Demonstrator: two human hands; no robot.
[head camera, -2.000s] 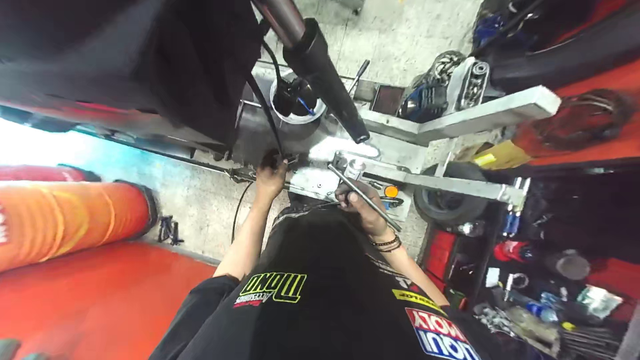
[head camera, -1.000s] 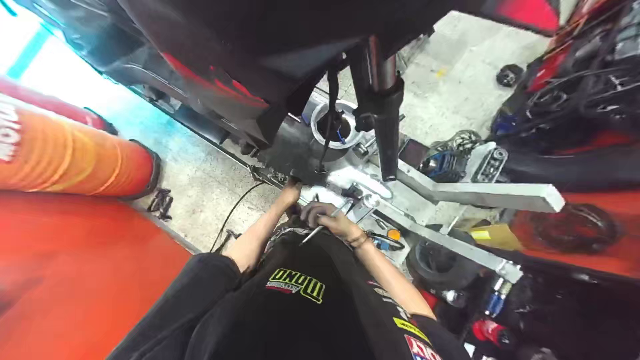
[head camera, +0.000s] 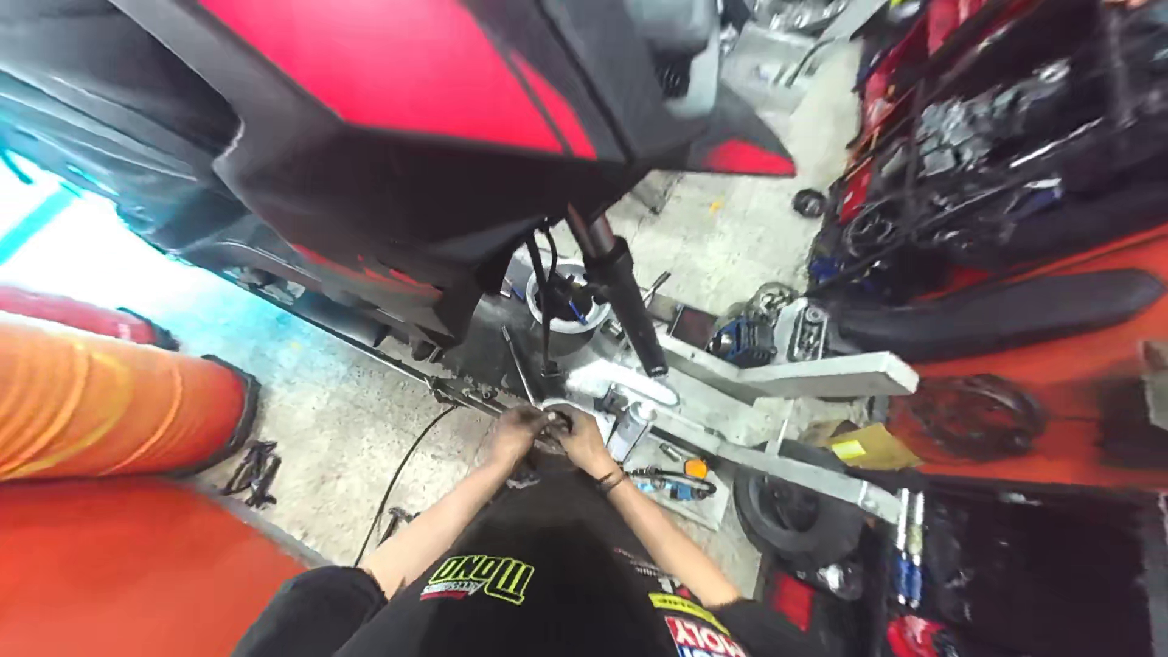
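My left hand (head camera: 514, 436) and my right hand (head camera: 581, 442) are close together in front of my body, fingers gathered around a small dark part (head camera: 553, 425) that is mostly hidden. Just beyond them a long metal tool (head camera: 518, 365) lies on the lift platform, pointing away from my hands. To the right of my right hand stands a spray can (head camera: 632, 429). Above hangs a motorcycle's fork leg (head camera: 625, 306) without a wheel, beside a white bucket (head camera: 602, 317) with dark things and something blue in it.
The motorcycle's red and black fairing (head camera: 392, 82) overhangs the work spot. Metal lift arms (head camera: 821, 376) reach right, near a tire (head camera: 794, 511) on the floor. An orange barrel-shaped object (head camera: 119, 401) stands at left. A shelf with parts (head camera: 995, 137) is at upper right.
The view has shifted, with more fairing in sight. Two seconds ago my hands were apart, with a long bar in my right hand; now they are together and that bar is not in my right hand.
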